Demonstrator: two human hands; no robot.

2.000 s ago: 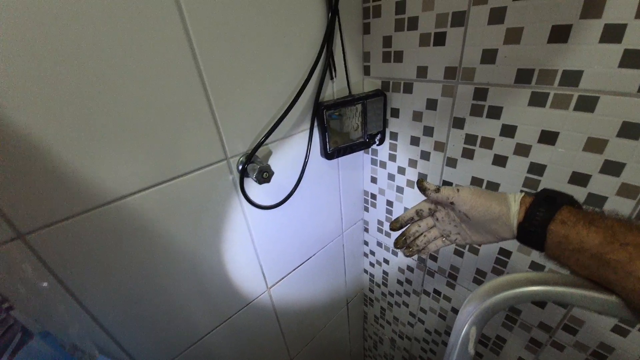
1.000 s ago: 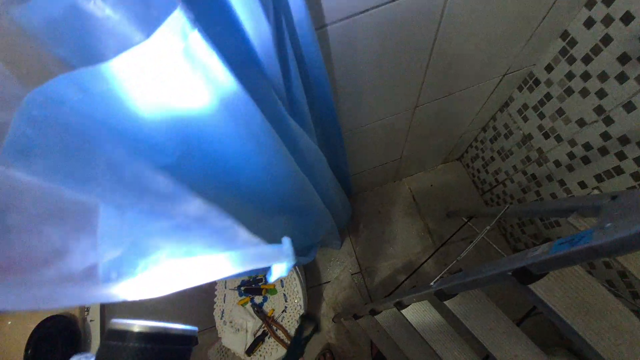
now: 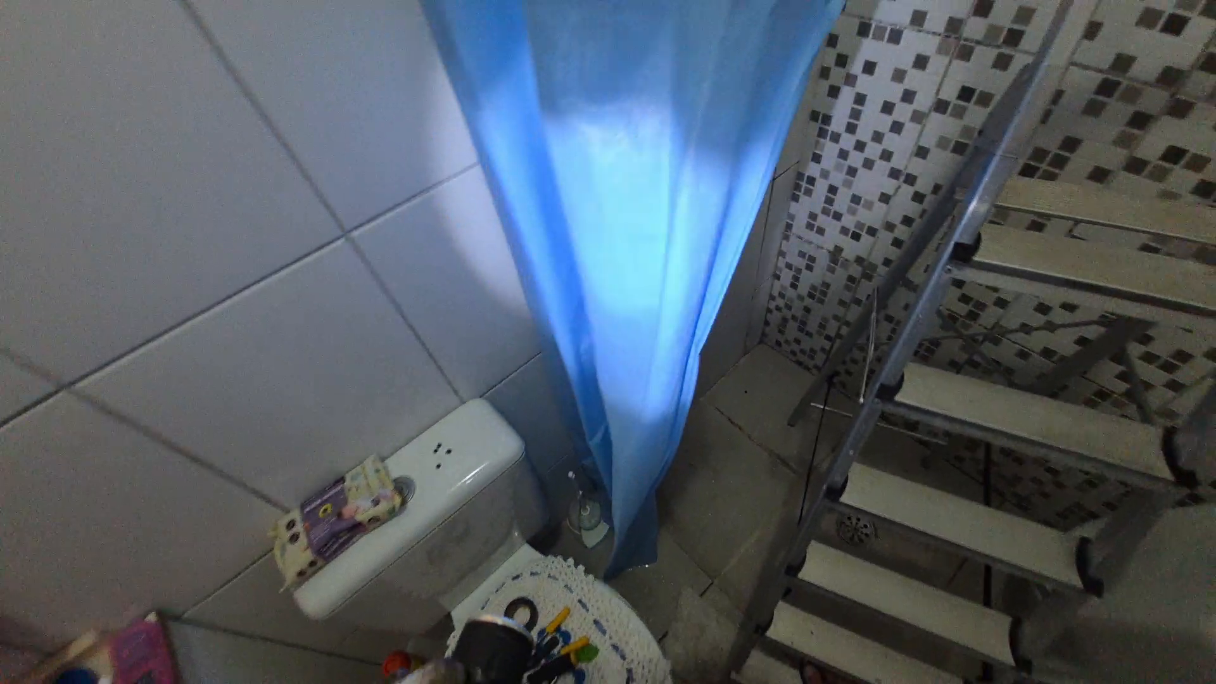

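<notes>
A black cylindrical object (image 3: 494, 648), which looks like a flashlight head, shows at the bottom edge in front of the toilet lid. A small pale patch beside it may be part of my left hand, but too little shows to tell its grip. My right hand is out of view. Hand tools with yellow and black handles (image 3: 562, 646) and a black ring, probably a roll of tape (image 3: 522, 612), lie on the crocheted toilet lid cover (image 3: 622, 622). Light falls on the blue shower curtain (image 3: 617, 237), bunched together above the floor.
An aluminum stepladder (image 3: 912, 332) stands on the right by the mosaic tile wall. A soft printed packet (image 3: 332, 518) lies on the white toilet tank (image 3: 465, 442). A toilet brush holder (image 3: 587, 518) stands between tank and curtain. A floor drain (image 3: 855, 529) shows between the ladder steps.
The view has swung from the wall corner with the hanging black device down to the toilet and ladder. My gloved right hand, open two seconds ago, is out of view.
</notes>
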